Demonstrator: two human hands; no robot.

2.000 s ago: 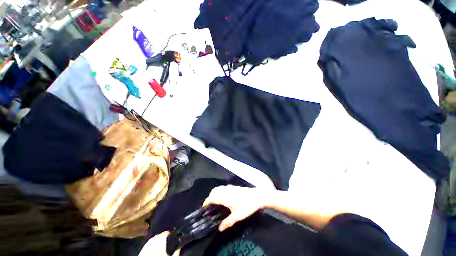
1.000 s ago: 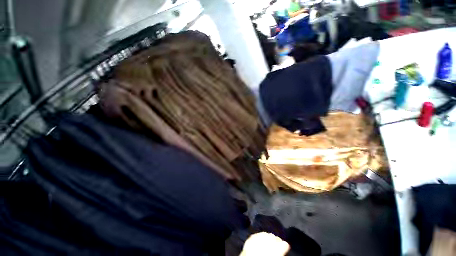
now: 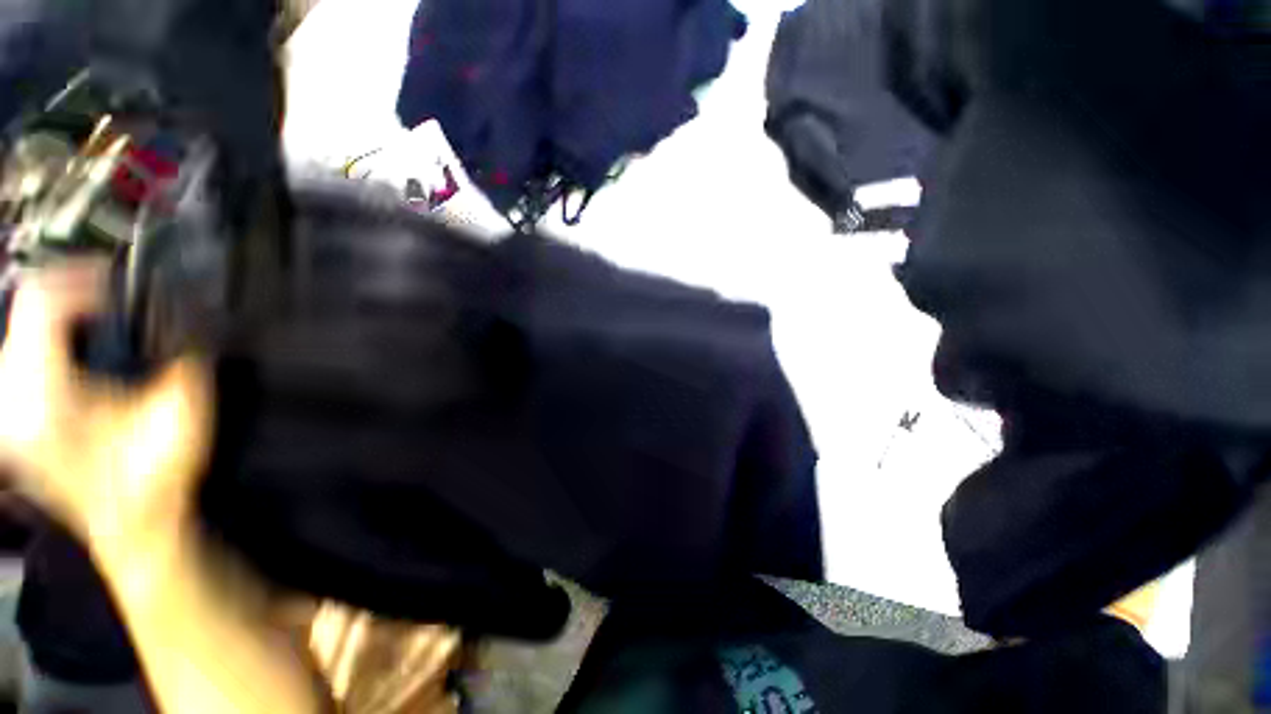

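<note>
A dark garment (image 3: 613,405) stretches from the left side across the front of the table, blurred at its left end. My left hand (image 3: 119,419) is at the left edge, blurred, with thumb and fingers around the dark, bunched end of this garment. Another large dark cloth (image 3: 1101,237) fills the right side close to the camera and hangs over the table's right part. My right hand is not in view; that cloth may hide it.
A navy pile (image 3: 572,84) with red dots and thin black hooks lies on the white table (image 3: 871,335) at the back. A dark folded garment (image 3: 843,119) lies back right. Small items (image 3: 432,181) sit beyond the held garment. Shiny tan wrap (image 3: 383,656) shows below.
The view has swung from the rail of brown and navy garments back to the table. My left hand now holds a dark garment across it, and dark cloth has come in at right.
</note>
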